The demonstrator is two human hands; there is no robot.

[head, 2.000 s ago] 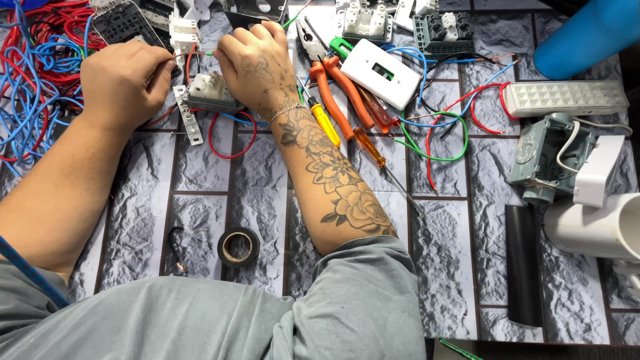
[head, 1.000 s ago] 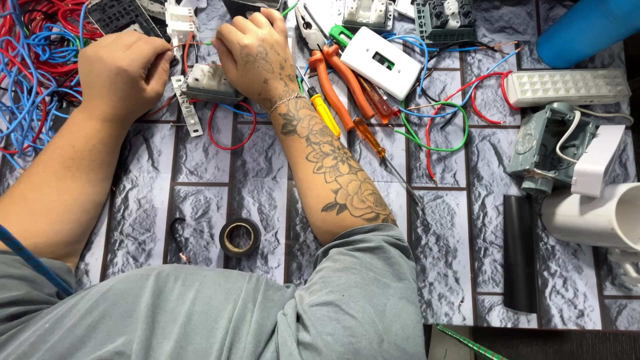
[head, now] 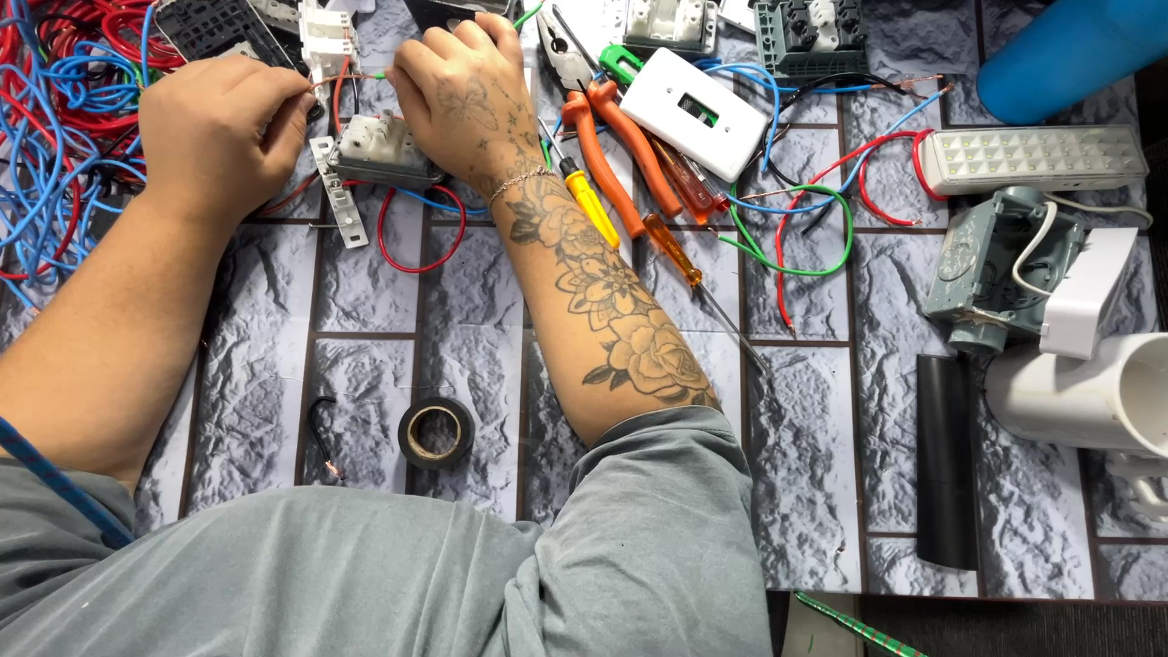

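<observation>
Between my two hands runs a thin wire (head: 351, 78) with a bare copper stretch and green insulation. My left hand (head: 224, 128) pinches its copper end between thumb and forefinger. The fingertips of my right hand (head: 461, 91) close on the green part. Just below lies a grey and white socket module (head: 383, 151), beside a white perforated mounting strip (head: 338, 193). A white terminal piece (head: 327, 41) stands behind the wire. A looped red wire (head: 388, 251) lies below the module. Right of my right wrist are orange-handled pliers (head: 598, 151) and a yellow-handled screwdriver (head: 591, 208).
Tangled red and blue wires (head: 68, 137) heap at far left. Black tape (head: 436, 433) lies near my body. A white faceplate (head: 698, 114), an amber-handled screwdriver (head: 673, 251), an LED lamp (head: 1036, 160), a grey junction box (head: 999, 265), a white mug (head: 1049, 392) and a blue cylinder (head: 1063, 59) are to the right.
Both hands stay at the wire at the top, with only small finger movements. The view has shifted slightly.
</observation>
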